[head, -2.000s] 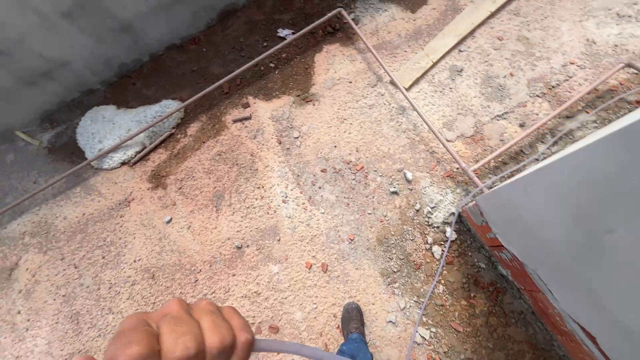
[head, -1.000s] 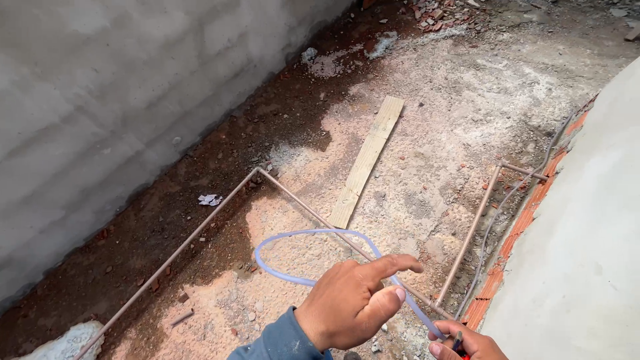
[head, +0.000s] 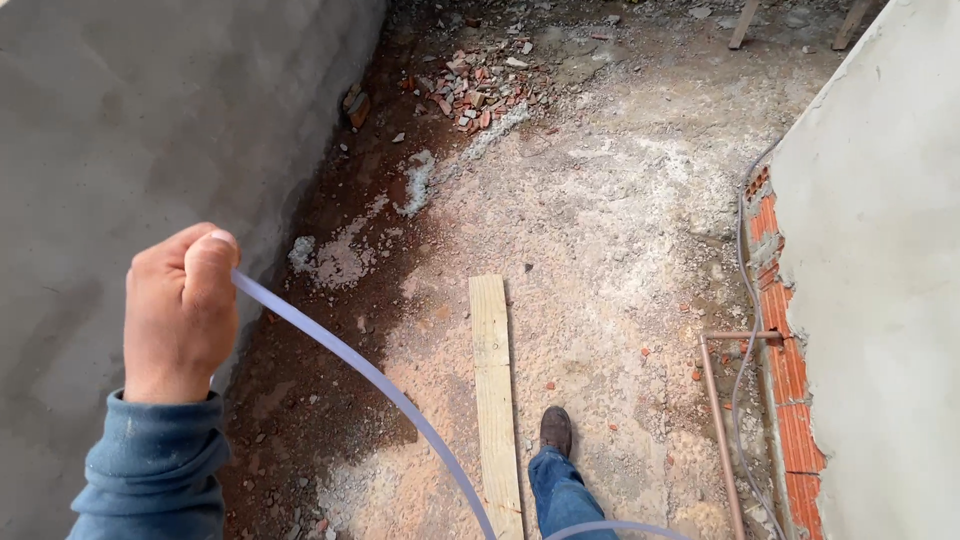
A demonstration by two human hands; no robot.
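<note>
My left hand (head: 182, 311), in a blue sleeve, is raised at the left in front of the grey wall, its fingers closed around a clear plastic hose (head: 367, 371). From the fist the hose curves down to the bottom edge, and another stretch of hose crosses low over my jeans leg. My right hand is out of view. A wooden board (head: 493, 390) lies lengthwise on the ground, just left of my dark shoe (head: 556, 430).
A plastered wall (head: 150, 135) stands at the left, another with exposed hollow bricks (head: 789, 367) at the right. Beside the bricks run a brown pipe (head: 720, 427) and a thin grey hose (head: 742, 259). Brick rubble (head: 480, 86) lies farther off.
The view has swung forward along the passage. My left hand has moved up and left, now closed on the hose, where a second ago its fingers were spread. My right hand has left the view.
</note>
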